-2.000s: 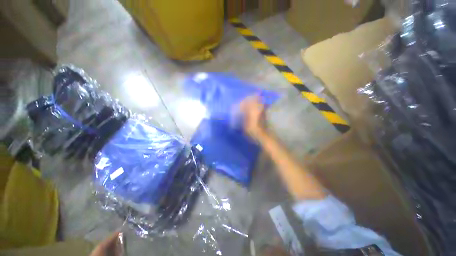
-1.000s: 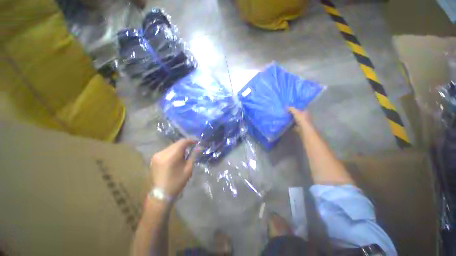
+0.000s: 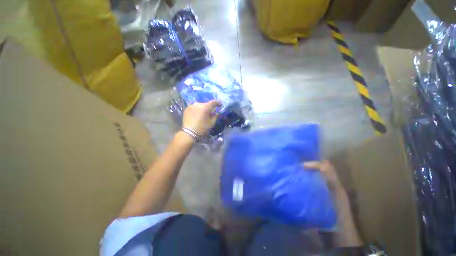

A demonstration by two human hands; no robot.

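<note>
A blue polybagged garment [image 3: 275,175] with a small white sticker is in my right hand [image 3: 322,170], held up in front of my legs and a little blurred. My right hand grips its right side. My left hand [image 3: 200,119] is on the clear-wrapped stack of bagged garments [image 3: 212,84] on the floor, with its fingers closed on the near edge of the clear film. The stack shows blue on top and darker pieces beneath.
A tied garment bundle [image 3: 180,45] lies behind the stack. Cartons stand at left [image 3: 65,165] and right [image 3: 382,175]. Yellow woven sacks are at upper left [image 3: 95,45] and top [image 3: 290,17]. Dark bagged garments [image 3: 435,160] are at far right. Black-and-yellow tape [image 3: 357,77] crosses the floor.
My right hand has lifted the blue garment off the floor beside the stack and brought it nearer my body. My left hand came into view and now reaches further onto the wrapped stack.
</note>
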